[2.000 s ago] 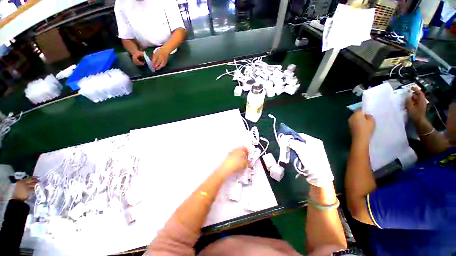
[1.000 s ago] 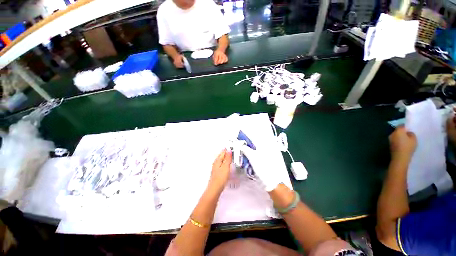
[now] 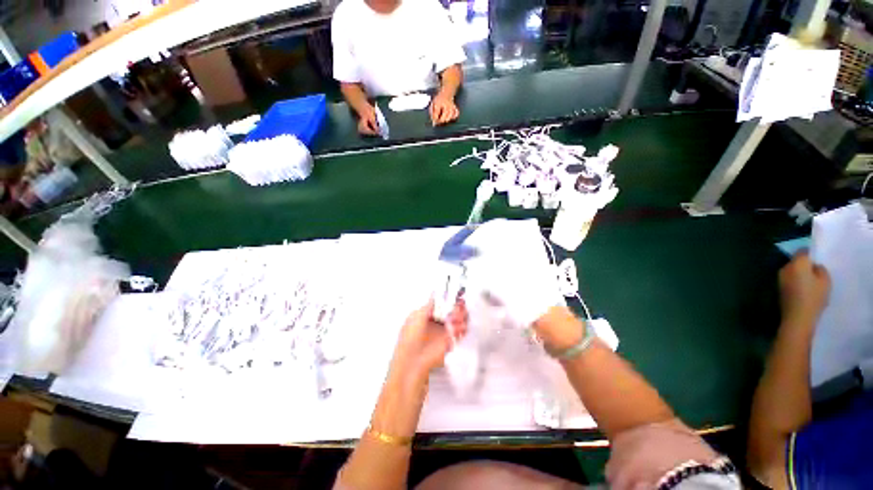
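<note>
My left hand [image 3: 431, 335], bare, holds a white corded unit [image 3: 448, 292] over the right part of the white sheet [image 3: 383, 278]. Another white block hangs blurred just below the hand. My right hand [image 3: 512, 278], in a white glove, is close beside it and holds a dark blue cloth [image 3: 458, 245] against or near the unit's top; the exact contact is blurred. A pile of white corded units [image 3: 244, 316] lies on the left part of the sheet. A single unit [image 3: 603, 333] with its cable lies past the sheet's right edge.
A white bottle [image 3: 574, 218] with a dark cap stands before a heap of corded units [image 3: 536, 163]. Cloudy plastic bags [image 3: 72, 278] lie left. Across the line are a blue tray [image 3: 292, 120], white parts [image 3: 271, 160] and a person [image 3: 397, 48]. A neighbour's arm [image 3: 790, 335] holds paper at right.
My gloved right hand has come left from beyond the sheet's edge to my left hand, bringing the cloth. The view has shifted, so the scene sits further right. The person opposite has lowered their hands.
</note>
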